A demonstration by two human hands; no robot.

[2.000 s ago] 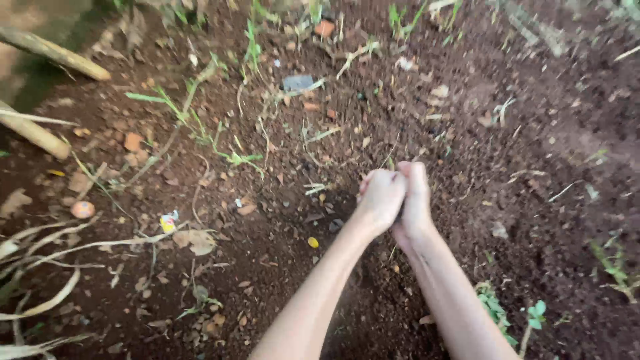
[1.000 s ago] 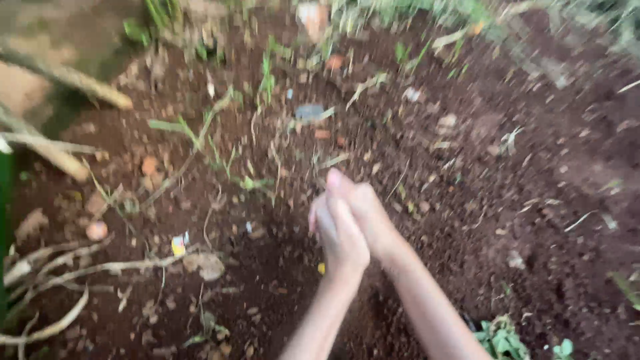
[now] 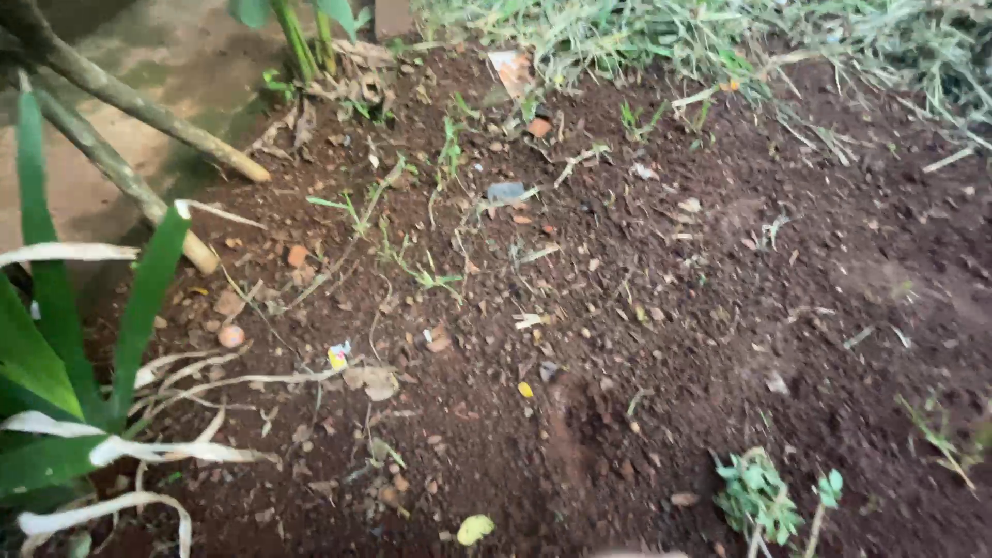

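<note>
Neither of my hands shows clearly; only a small skin-coloured sliver lies at the bottom edge of the head view, and which hand it belongs to cannot be told. Near it, reddish-brown soil [image 3: 496, 457] has a shallow hollow [image 3: 581, 426]. A pale yellow leaf [image 3: 475, 529] lies left of the sliver. To the right, a small leafy green plant [image 3: 758, 496] stands beside a thin sprouting stem [image 3: 818, 515]. A small yellow petal or leaf [image 3: 525, 389] rests left of the hollow's upper end.
A strap-leaved plant [image 3: 143, 310] with dry, curling leaves fills the left side. Two cut branches [image 3: 167, 120] slant in at upper left. Cut grass [image 3: 659, 35] lies along the top. Brick fragments [image 3: 297, 256], a grey piece [image 3: 505, 191] and a crumpled wrapper [image 3: 339, 356] dot the soil.
Both hands, clasped together over the soil in the earlier frames, have dropped almost wholly out of view. The view has shifted, showing more of the grass and the strap-leaved plant.
</note>
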